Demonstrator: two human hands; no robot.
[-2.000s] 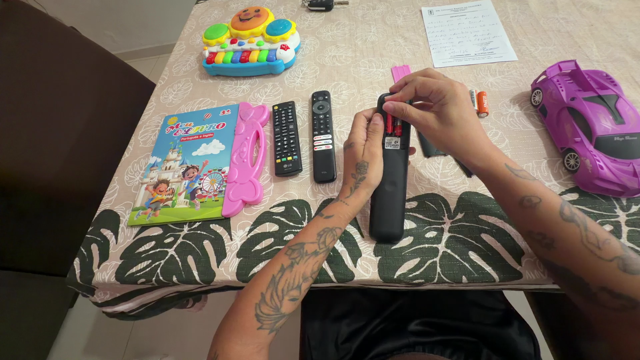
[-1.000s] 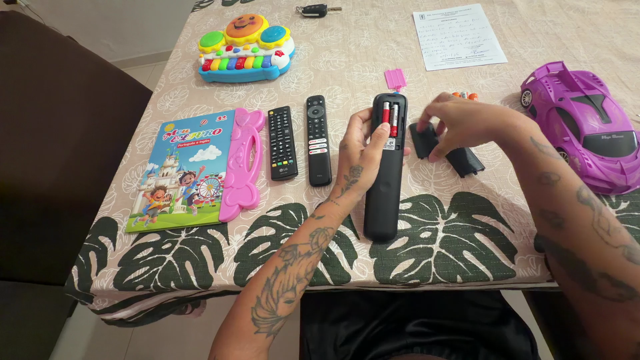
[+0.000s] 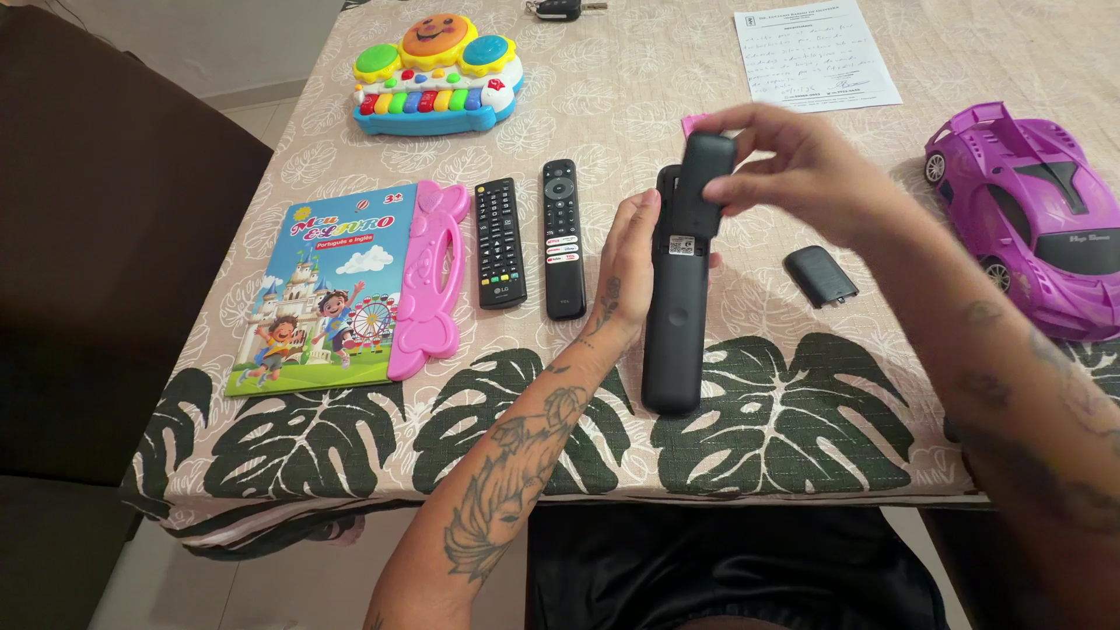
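Note:
My left hand [image 3: 632,254] grips a black remote control [image 3: 675,350] from its left side, back face up, with a label below its battery compartment. In my right hand [image 3: 770,166] is a black battery cover [image 3: 707,175], pinched between thumb and fingers, tilted over the compartment; it hides the batteries. Another small black cover [image 3: 820,276] lies on the tablecloth to the right. Left of my left hand lie two more remotes, a slim black one [image 3: 563,280] and a black LG one [image 3: 500,245], both buttons up.
A children's book [image 3: 324,289] with a pink handle [image 3: 429,289] lies at the left. Behind it is a toy keyboard [image 3: 437,101]. A car key [image 3: 560,9] and a handwritten sheet [image 3: 814,57] are at the back. A purple toy car [image 3: 1032,219] stands at the right, and a pink piece [image 3: 691,124] is partly hidden.
My right hand has picked up one of the two black covers from the table and brought it over the remote's compartment, where red batteries showed before. My left hand still holds the remote.

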